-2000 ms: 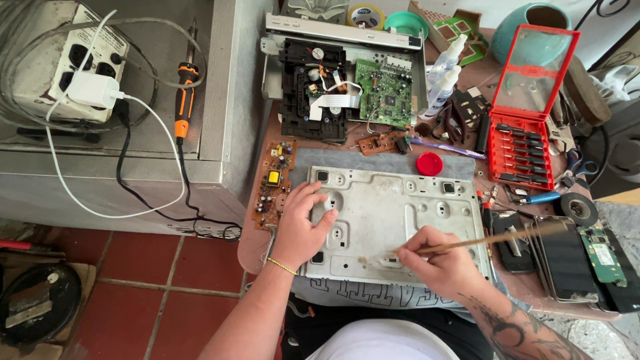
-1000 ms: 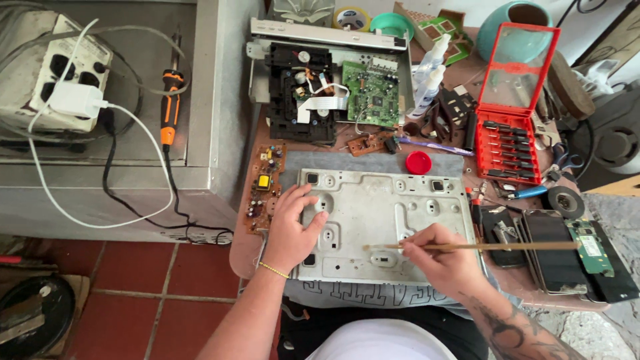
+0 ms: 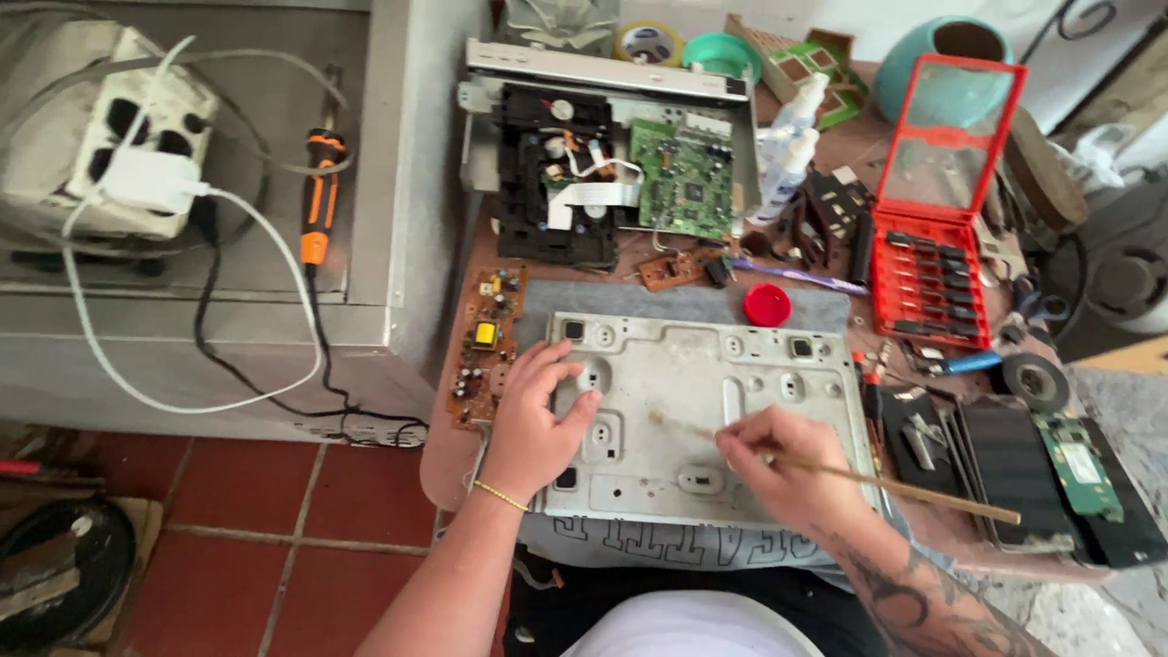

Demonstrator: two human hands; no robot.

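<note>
A flat grey metal chassis panel (image 3: 675,383) with stamped recesses lies on a grey cloth (image 3: 584,298) at the table's near edge. My left hand (image 3: 538,420) rests on its left edge, fingers apart, holding nothing. In my right hand (image 3: 785,456) is a thin wooden-handled brush (image 3: 922,495), its blurred tip over the middle of the panel. Just beyond the panel's far edge is a red round cap (image 3: 766,305). An orange-brown circuit board (image 3: 484,342) lies left of the panel. Behind them stands an opened disc-player case (image 3: 602,68) holding a black drive mechanism (image 3: 557,182) and a green circuit board (image 3: 684,178).
A red screwdriver-bit case (image 3: 931,274) stands open at the right, near black tape (image 3: 1036,381), scissors (image 3: 1040,299) and phone parts (image 3: 1013,465). A purple toothbrush (image 3: 803,276) lies behind the panel. On the left metal surface are an orange-black soldering iron (image 3: 319,201) and a power strip (image 3: 146,128) with cables.
My right hand has swept the brush across the panel, its tip now farther from the near edge than before. My left hand stays at the panel's left edge.
</note>
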